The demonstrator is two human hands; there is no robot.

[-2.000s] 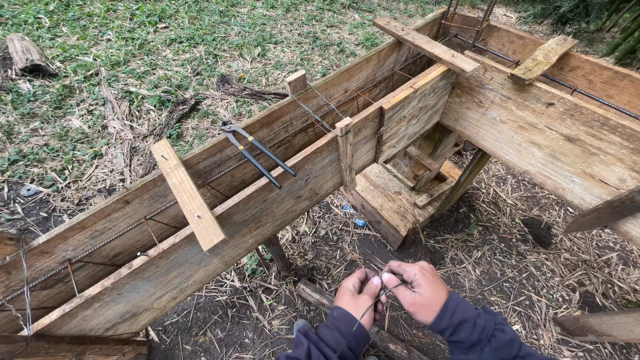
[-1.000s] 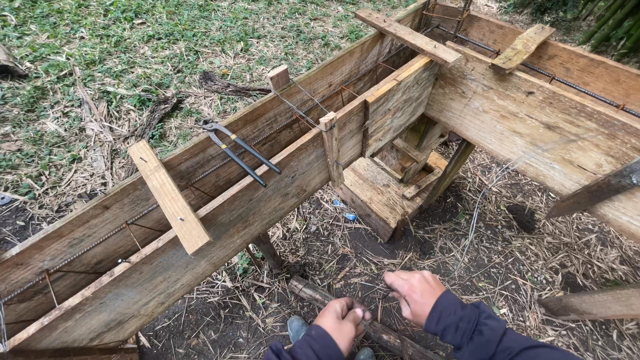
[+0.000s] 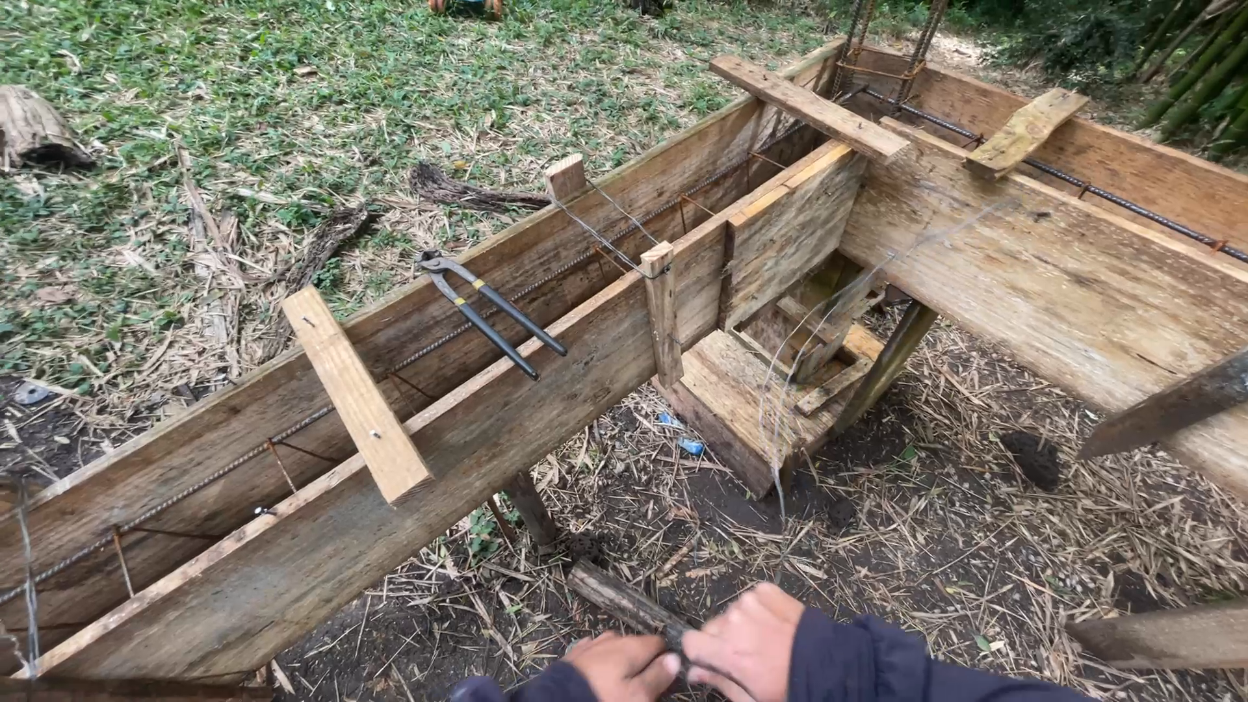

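Observation:
My left hand (image 3: 624, 667) and my right hand (image 3: 749, 639) are close together at the bottom of the view, fingers curled around a thin wire (image 3: 720, 675) of which only short stretches show. A long loop of thin wire (image 3: 804, 336) arcs up beyond them, in front of the wooden formwork. Pincers with black handles (image 3: 497, 312) lie open across the two boards of the left formwork trough (image 3: 546, 429). To their right, a wire tie (image 3: 600, 234) runs between two short upright wood pieces, one on each side of the trough.
Nailed cross pieces (image 3: 356, 395) span the trough, with ribbed rebar (image 3: 229, 468) inside. A second formwork board (image 3: 1053, 244) meets it at the right. Below the corner stands a wooden box form (image 3: 731, 419). A wooden pole (image 3: 624, 595) lies on the straw-covered ground just beyond my hands.
Both hands have moved lower in the view. The long wire loop shows more clearly now in front of the box form. The pincers have stayed on the trough.

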